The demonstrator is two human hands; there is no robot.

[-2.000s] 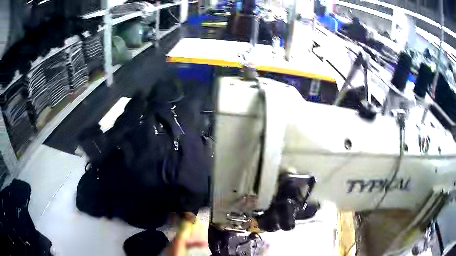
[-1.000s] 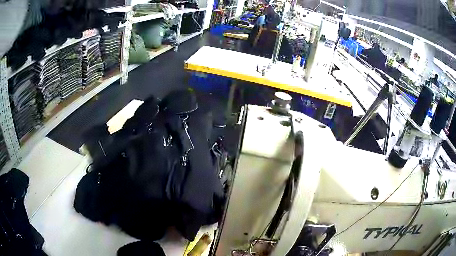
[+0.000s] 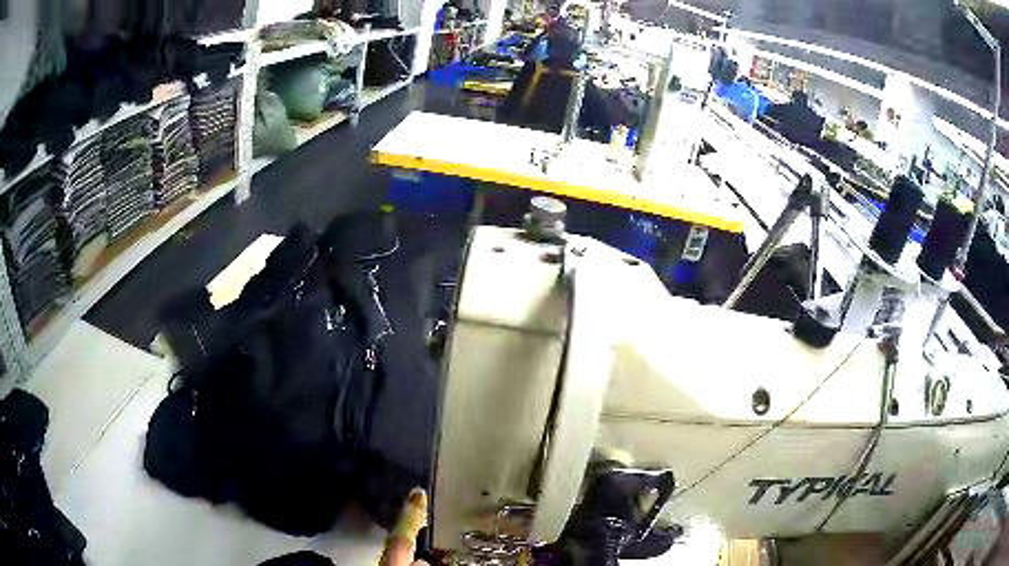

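The cream sewing machine [image 3: 509,376] stands upright in the middle, its arm running right. A dark ribbed attachment [image 3: 614,514] is low on its head. The needle area is cut off by the bottom edge. Part of my left hand [image 3: 405,533] shows just left of the head; the rest is cut off, and what it touches cannot be told. A black fabric heap [image 3: 266,409] lies on the white table [image 3: 116,442] left of the hand. A small black piece [image 3: 297,559] shows at the bottom edge. My right hand is not in view.
A second black pile [image 3: 33,486] lies at the lower left. Shelves with stacked fabric [image 3: 111,199] run along the left. Another table with a yellow edge [image 3: 553,185] stands behind the machine. Thread cones [image 3: 897,221] and a thin stand rise at the right.
The view has shifted, so the machine and heap now sit further left than one second ago. My left hand shows a little further left in the picture, still beside the machine head.
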